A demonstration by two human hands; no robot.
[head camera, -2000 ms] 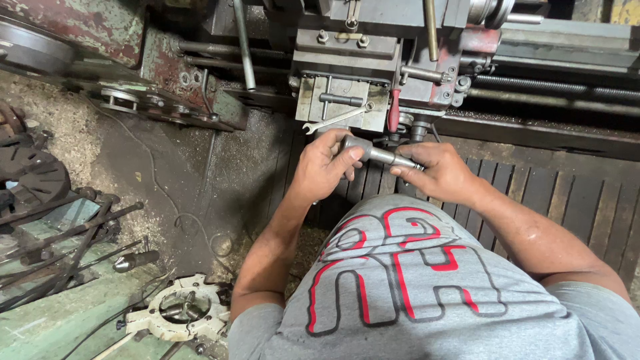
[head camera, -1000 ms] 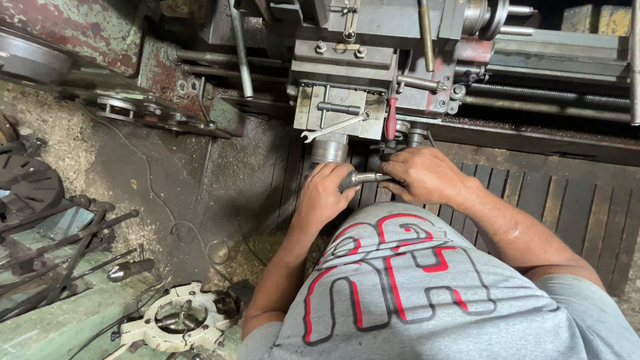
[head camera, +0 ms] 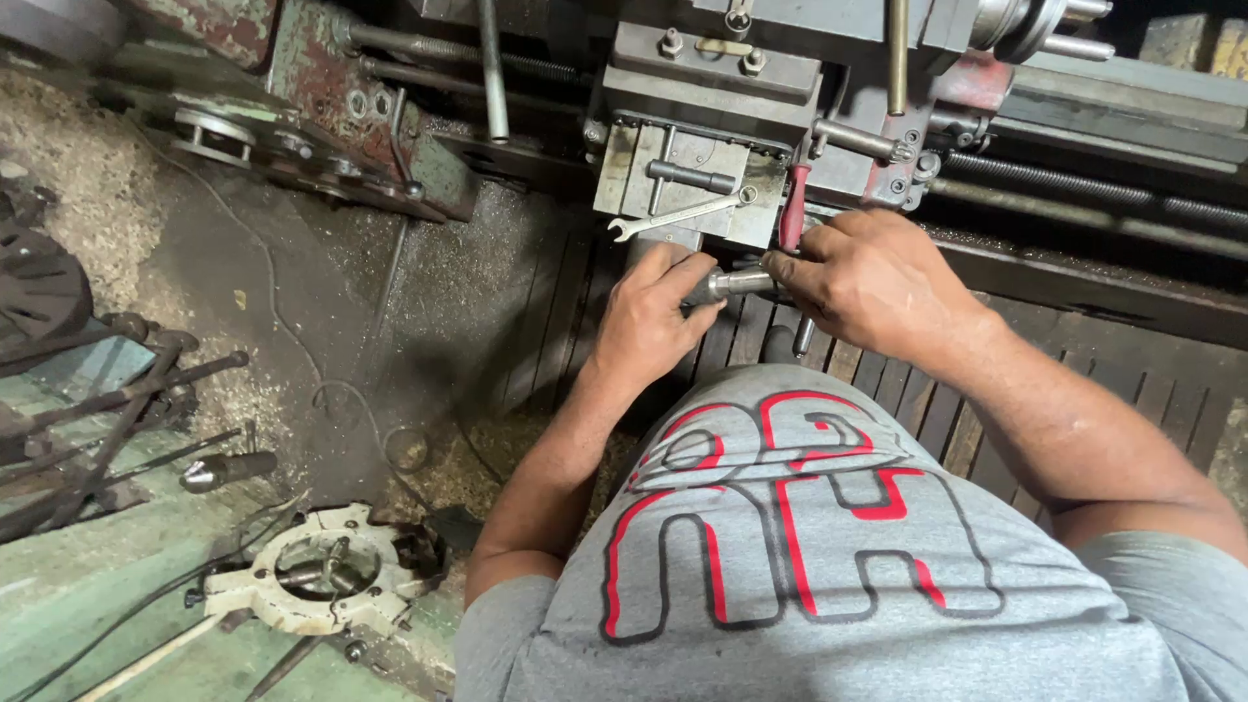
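Observation:
Between my hands, in front of the lathe carriage, is a cylindrical metal part (head camera: pixel 743 282) with a dark, wider left end. My left hand (head camera: pixel 658 312) grips that dark end, thumb and fingers around it. The fingers of my right hand (head camera: pixel 863 278) are at its bright right end and cover whatever lies there. On the flat metal plate of the carriage just beyond lie a combination wrench (head camera: pixel 682 214) and a T-handled chuck key (head camera: pixel 690 176). A red-handled tool (head camera: pixel 795 207) stands beside the plate, close to my right fingers.
The lathe's lead screw (head camera: pixel 1063 177) runs off to the right. Steel levers (head camera: pixel 493 78) hang over the carriage. At lower left, a cream steady rest (head camera: pixel 336 575) and a tapered metal tool (head camera: pixel 229 471) sit on a green surface. A cable (head camera: pixel 278 292) trails over the floor beside slatted boards (head camera: pixel 931 419).
Two seconds ago the part was held nearer my body, left of the red handle. Both hands have since moved toward the carriage, and my right hand now sits closer to the red handle.

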